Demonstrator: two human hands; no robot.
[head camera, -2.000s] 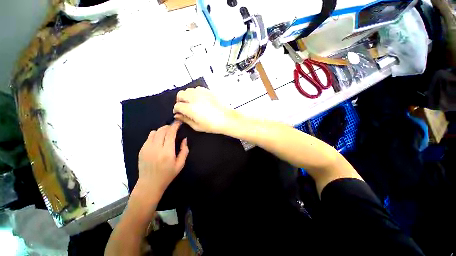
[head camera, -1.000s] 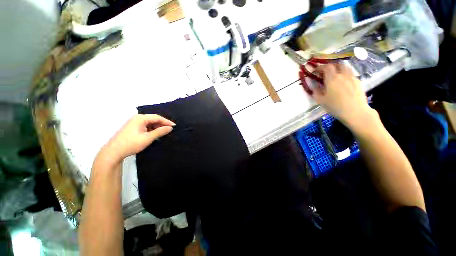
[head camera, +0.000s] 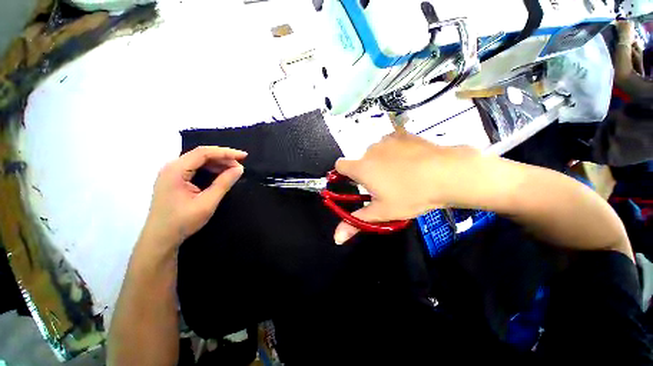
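A black fabric panel (head camera: 286, 143) lies on the white machine table and hangs over its front edge, merging with my black clothing. My left hand (head camera: 200, 182) is over the panel's left part, thumb and index fingertips close together; whether they pinch cloth or a thread is too small to tell. My right hand (head camera: 401, 179) holds the red-handled scissors (head camera: 358, 220) with fingers at the loops. The silver blades point left over the panel, tips a little right of my left fingertips.
The white sewing machine head (head camera: 401, 43) with a blue stripe stands behind the panel. A clear packet (head camera: 510, 107) and a translucent bag (head camera: 583, 78) are at the right. A blue basket (head camera: 437, 232) is below the table edge. Part of another person (head camera: 630, 57) shows far right.
My right hand has brought the red scissors from the right side of the table leftward over the panel. My left hand stays by the same part of the cloth. The camera view has shifted.
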